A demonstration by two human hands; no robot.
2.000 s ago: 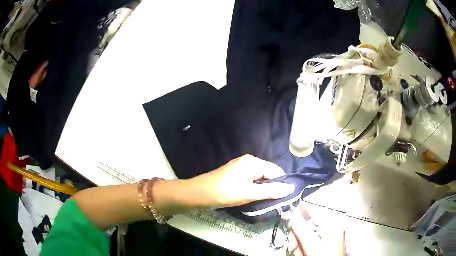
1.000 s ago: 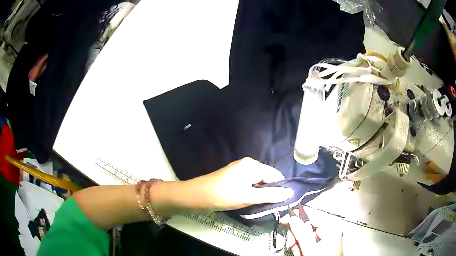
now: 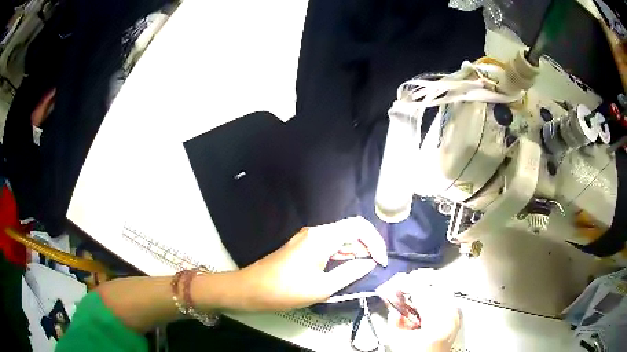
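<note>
A large dark navy garment piece lies over the white table, blue under the lamp, with a tiny white label. My left hand rests on its near edge with thumb and fingers curled on the cloth. My right hand, overexposed and cut off by the lower edge, pinches the cloth edge beside a pale strip. Something reddish shows in my right hand, perhaps small snips. A thin dark loop hangs between the hands. The presser foot area is just beyond my fingers.
The cream sewing machine head stands at right, with a glaring lamp bar on its left. Dark garments heap at far left. Printed ruler marks run along the near table edge. A yellow tube-like thing is at lower left.
My right hand has moved up and left, closer to my left hand. My left fingers have curled more, and the cloth edge has shifted slightly left. The whole view has shifted a little.
</note>
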